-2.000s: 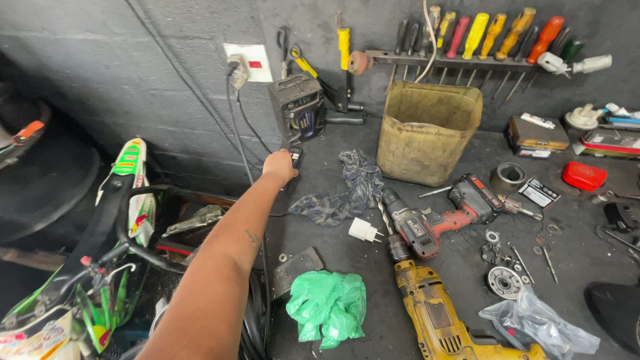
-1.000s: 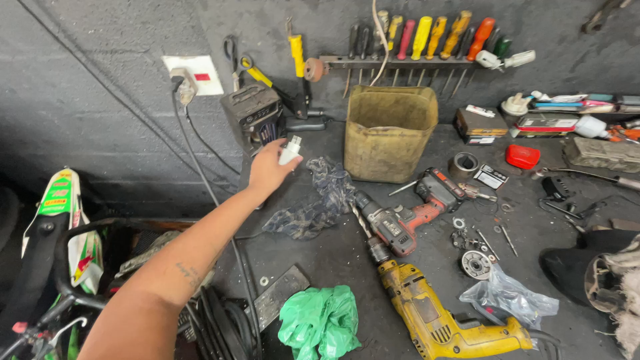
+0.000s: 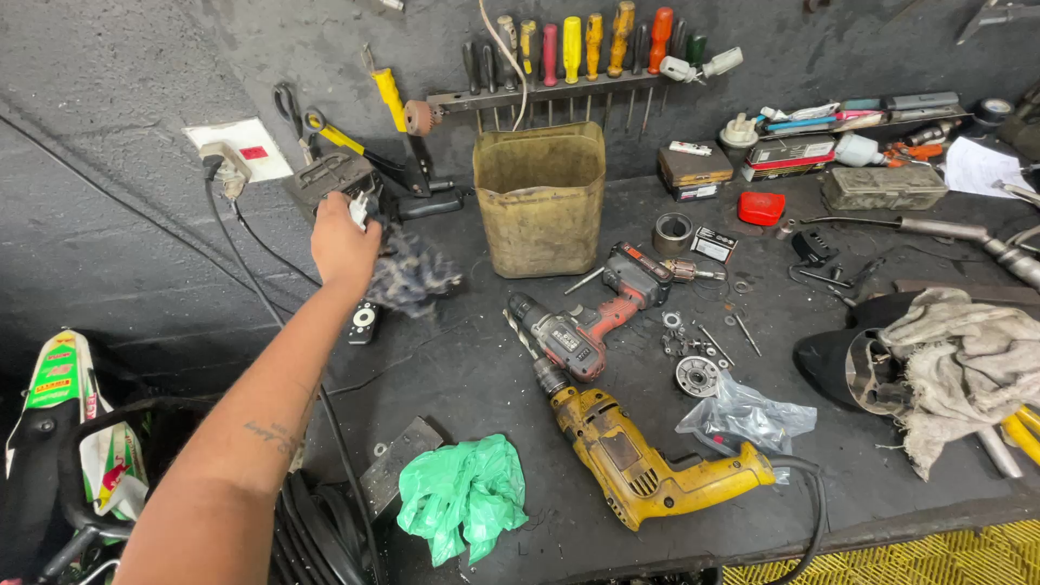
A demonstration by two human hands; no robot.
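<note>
My left hand point(image 3: 345, 240) reaches across from the lower left, its fingers closed on a small white plug adapter point(image 3: 358, 210). A dark patterned rag point(image 3: 414, 272) is bunched right against the hand, blurred; whether the fingers also grip it I cannot tell. Just behind the hand stands a black box-shaped device point(image 3: 329, 175), partly hidden. Below the rag a black remote control point(image 3: 363, 322) lies on the bench. To the right are an open tan plastic container point(image 3: 540, 215), a red and black cordless drill point(image 3: 577, 337) and a yellow corded drill point(image 3: 630, 459). My right hand is out of view.
A wall socket point(image 3: 264, 150) with a plugged-in cord is at the left. Screwdrivers hang in a rack point(image 3: 552, 91) above. A green plastic bag point(image 3: 463, 496) lies near the front edge, a light rag point(image 3: 963, 349) at the right. Part of a motorcycle point(image 3: 61, 414) stands lower left.
The white adapter lay on the bench two seconds ago and is now in my left hand. The dark rag has shifted and blurred, and the remote control now shows beneath it.
</note>
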